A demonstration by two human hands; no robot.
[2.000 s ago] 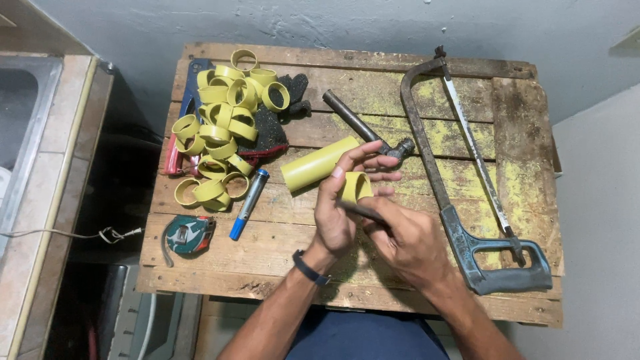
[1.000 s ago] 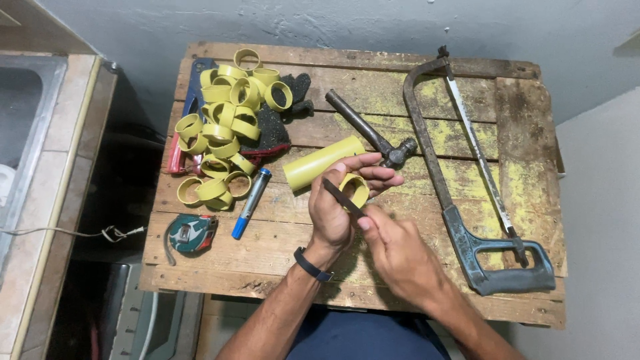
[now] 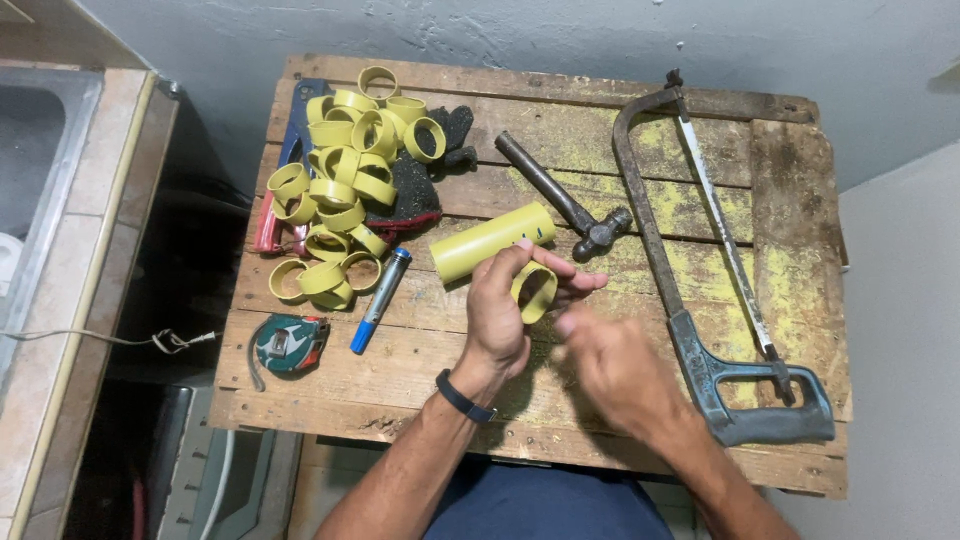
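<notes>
My left hand (image 3: pixel 499 311) holds a short yellow plastic pipe ring (image 3: pixel 535 292) between thumb and fingers, its opening facing up and toward me. My right hand (image 3: pixel 619 367) is motion-blurred just to the right of the ring, with the fingers curled; whether it grips anything cannot be made out. Behind the left hand, a longer yellow plastic pipe piece (image 3: pixel 487 241) with blue marks lies on the wooden pallet table (image 3: pixel 420 375). Many cut yellow rings (image 3: pixel 334 193) are heaped at the table's left, partly over a dark glove (image 3: pixel 412 187).
A ball-peen hammer (image 3: pixel 559 191) lies beyond the pipe. On the right is a hacksaw (image 3: pixel 649 217) amid yellow sawdust. A blue-capped marker (image 3: pixel 381 300) and a tape measure (image 3: pixel 289 343) lie at left front. A blue tool (image 3: pixel 298 120) and a red handle (image 3: pixel 268 225) show beside the rings.
My right hand has moved right, away from the ring. The dark flat tool it held across the ring is no longer distinguishable. My left hand still holds the ring.
</notes>
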